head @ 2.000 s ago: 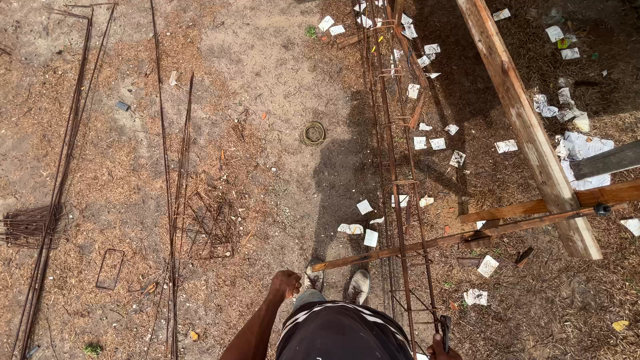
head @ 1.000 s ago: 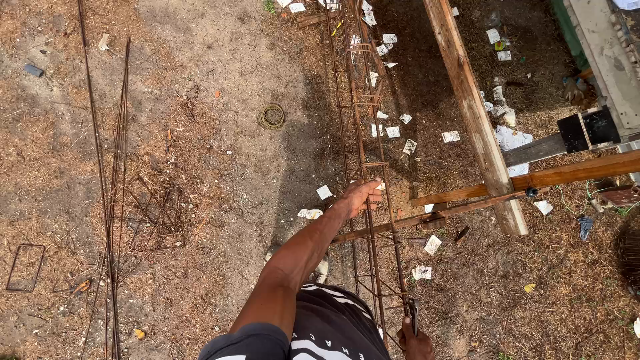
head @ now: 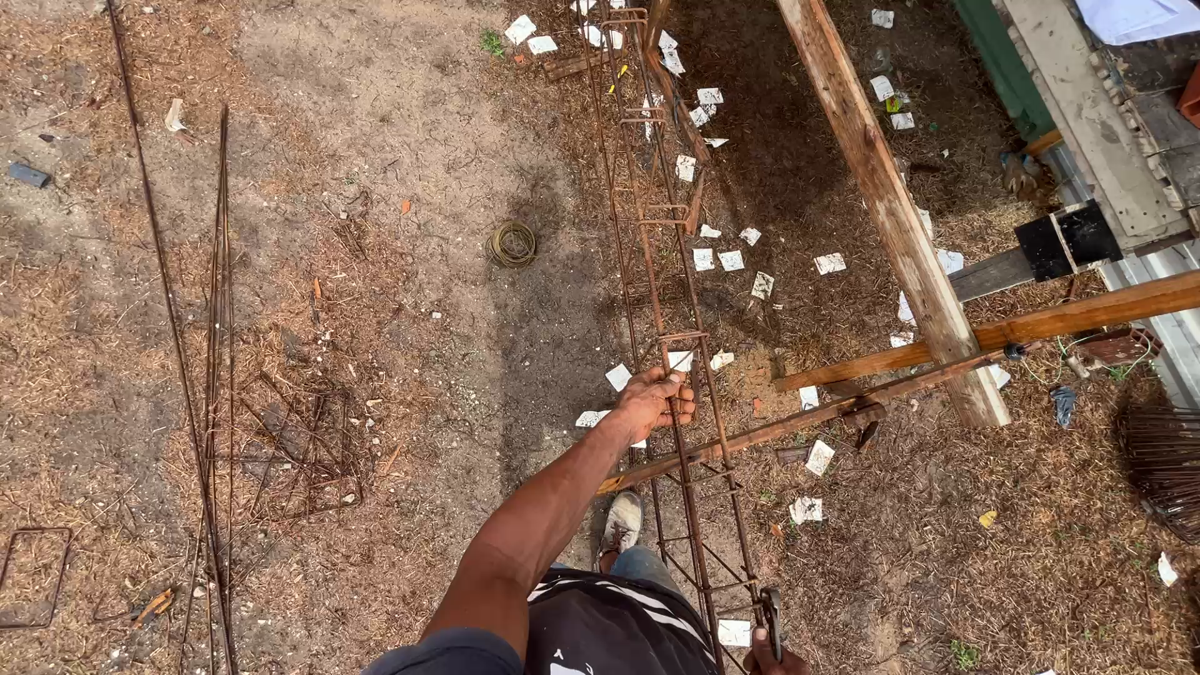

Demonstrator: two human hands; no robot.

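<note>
A long cage of rusty rebar [head: 647, 239] with rectangular stirrups runs from the top of the view down past my right side. It lies across a narrow wooden bar [head: 792, 429]. My left hand [head: 659, 398] is closed around one long bar of the cage, just below a stirrup. At the bottom edge my right hand [head: 776, 662] grips a pair of pliers or nippers [head: 771, 614] beside the cage's lower end; the tool's jaws are hard to make out.
A coil of tie wire [head: 512, 244] lies on the ground. Loose rebar [head: 217, 356] and a heap of stirrups [head: 314, 441] are at left. A wooden post [head: 881, 197], an orange-brown beam [head: 1078, 319] and a worktable [head: 1092, 122] stand at right. Stacked rods [head: 1162, 459] lie far right.
Two seconds ago my left hand was low beside my body, off the cage; it has since reached forward and taken hold of a cage bar. The view has shifted to the right.
</note>
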